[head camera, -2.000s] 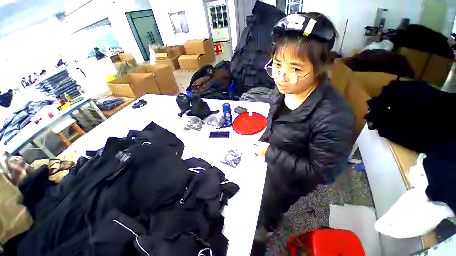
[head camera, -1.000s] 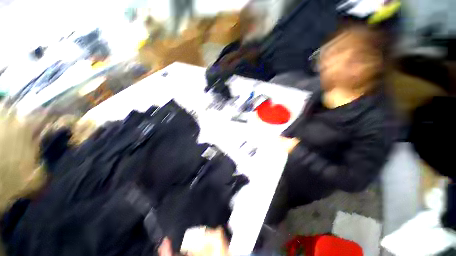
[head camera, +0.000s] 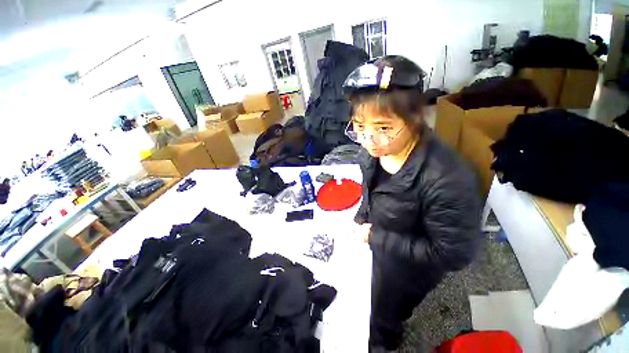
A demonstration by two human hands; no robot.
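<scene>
A large heap of black garments (head camera: 207, 289) with small white details lies on the white table (head camera: 348, 303) right in front of me. A small clear plastic bag of trims (head camera: 321, 247) lies on the table to the right of the heap. Neither of my hands is in the picture.
A phone (head camera: 299, 215), blue bottle (head camera: 307, 187), red disc (head camera: 338, 194) and black bag (head camera: 262, 180) are at the table's far end. A person (head camera: 414, 207) in a black jacket stands at the right edge. A red stool (head camera: 481, 343) is below. Boxes (head camera: 196, 150) stand behind.
One second ago, blurred hands showed at the bottom edge by a pale piece; hands and piece are now out of view. The view has tilted up and is sharper.
</scene>
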